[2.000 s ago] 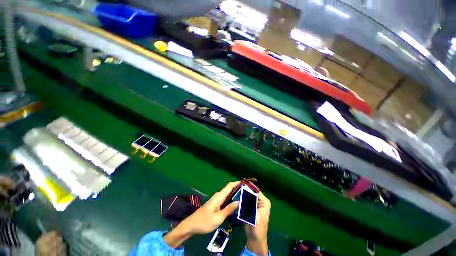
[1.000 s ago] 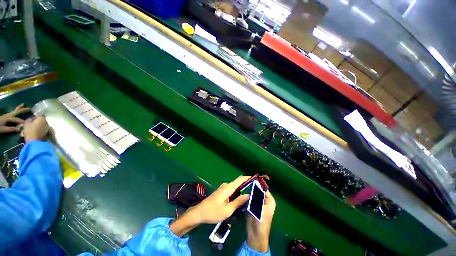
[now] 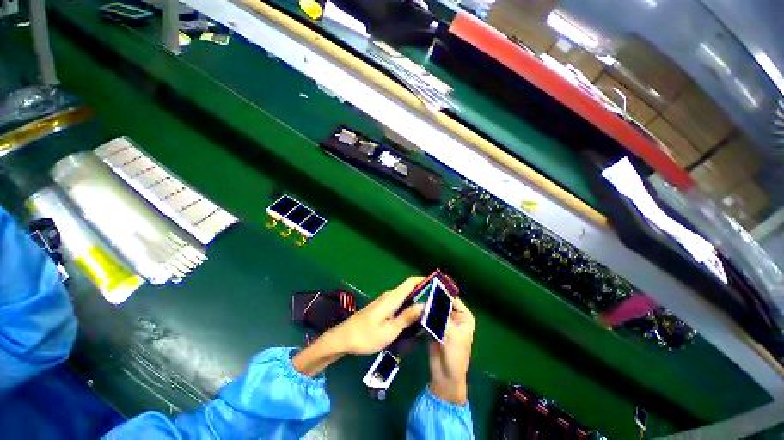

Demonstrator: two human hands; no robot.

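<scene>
My left hand (image 3: 375, 325) and my right hand (image 3: 453, 345) hold a red-edged phone housing (image 3: 442, 280) between them, over the belt's near edge. A white-bordered screen module (image 3: 437, 312) stands tilted at the housing, between the two hands. The fingers hide most of the housing, and I cannot tell whether the module is seated. A stack of black housings with red edges (image 3: 320, 308) lies on the bench left of my hands. A small white piece with a dark screen (image 3: 382, 369) lies just below them.
Three screen modules (image 3: 297, 216) lie in a row on the green belt (image 3: 232, 176). White label strips (image 3: 163, 190) lie at the left, near another person's blue sleeve (image 3: 30, 301). A long black tray (image 3: 382, 164) and dark wired parts (image 3: 533, 245) lie beyond. More red-and-black housings (image 3: 542, 416) are at the bottom right.
Both hands and the held parts appear slightly higher in the picture. The neighbour's hands have left the label strips, and their sleeve is further left. More housings show at the bottom right.
</scene>
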